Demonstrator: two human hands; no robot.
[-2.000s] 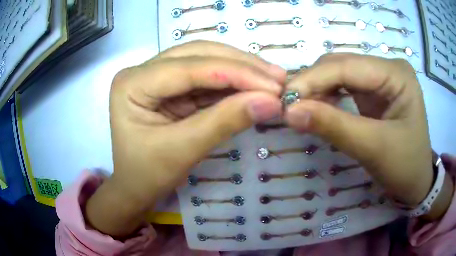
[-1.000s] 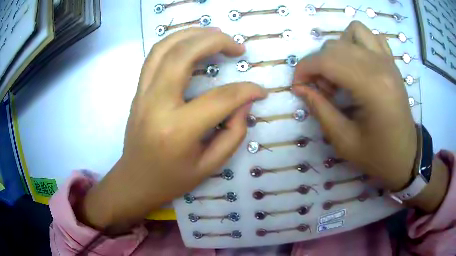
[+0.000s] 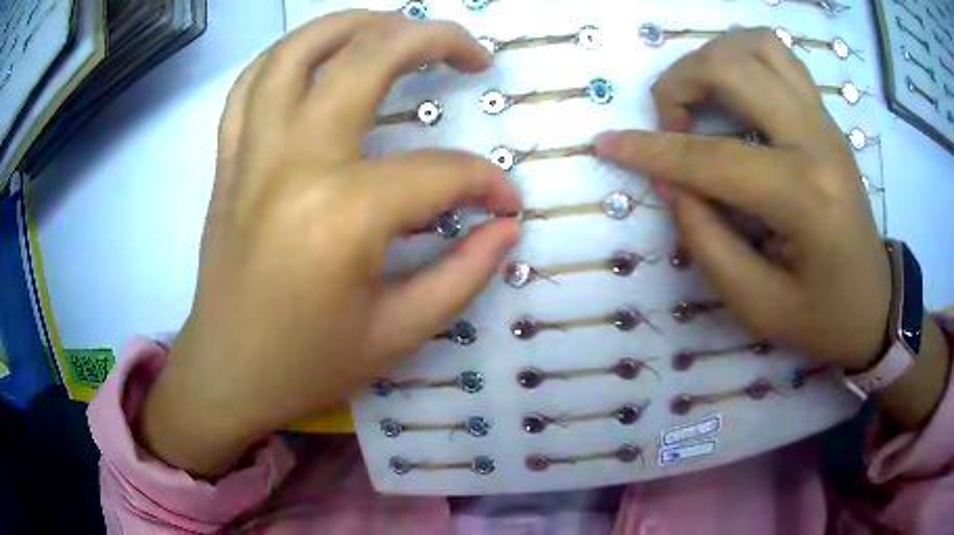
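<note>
A white card (image 3: 586,392) with rows of paired round pieces lies under my hands. My left hand (image 3: 314,225) is over its left part, thumb and index fingertips pinched at the left end of one paired piece (image 3: 570,212); that end is hidden. Its other end is a clear, shiny disc. My right hand (image 3: 769,199) is on the right, index fingertip on the right end of the paired piece just above (image 3: 554,154), covering that disc. Its thumb is apart from the index finger and it holds nothing visible.
A thick stack of cards (image 3: 126,68) stands at the upper left. Another filled card (image 3: 921,52) is at the right edge. The white table (image 3: 126,230) has yellow edge tape and a green label (image 3: 90,366). Small labels (image 3: 690,431) sit near the card's lower edge.
The small piece held up between both hands is no longer raised. The hands have parted, and the card has shifted slightly up the view. My left fingertips are now one row lower on the card.
</note>
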